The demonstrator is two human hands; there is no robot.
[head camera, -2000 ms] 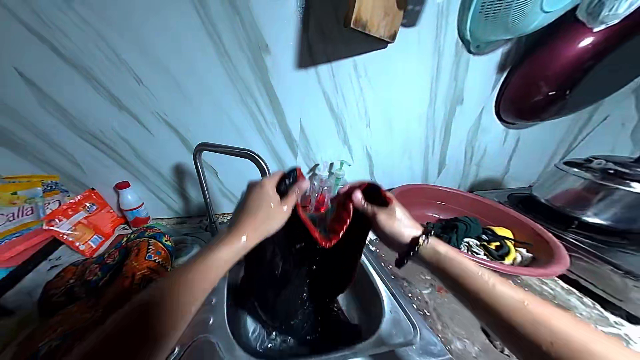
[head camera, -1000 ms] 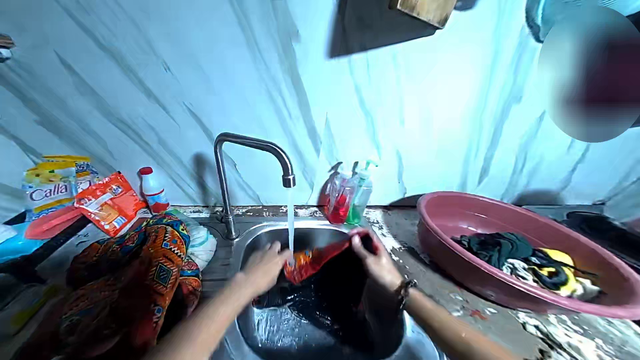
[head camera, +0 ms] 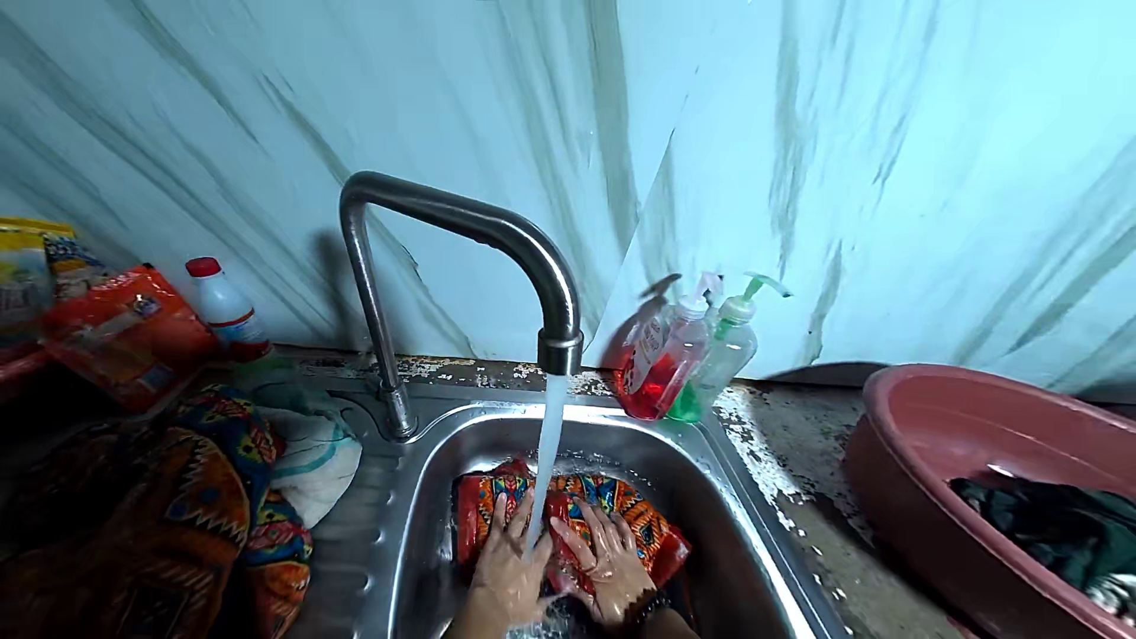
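Both my hands lie on a wet orange, red and blue patterned cloth [head camera: 635, 510] in the stainless steel sink [head camera: 737, 510]. My left hand [head camera: 510, 568] is spread flat on the cloth's left part, under the stream of running water [head camera: 550, 435]. Beside it, my right hand [head camera: 605, 559] presses on the cloth with its fingers apart; a dark beaded bracelet is on that wrist. Above the sink arches a metal faucet [head camera: 461, 213]. Part of the cloth is hidden under my hands and the water.
More patterned cloth [head camera: 169, 524] is heaped on the left drainboard by a white cloth [head camera: 311, 466]. Pump bottles with red liquid [head camera: 661, 377] and green liquid [head camera: 721, 364] stand behind the sink. At right, a pink plastic basin [head camera: 923, 479] holds dark clothes [head camera: 1056, 532].
My hands held the dark, red-edged cloth up over the sink, then lowered it under the faucet. Now both press on patterned cloth in the sink. The view has tilted down and come closer.
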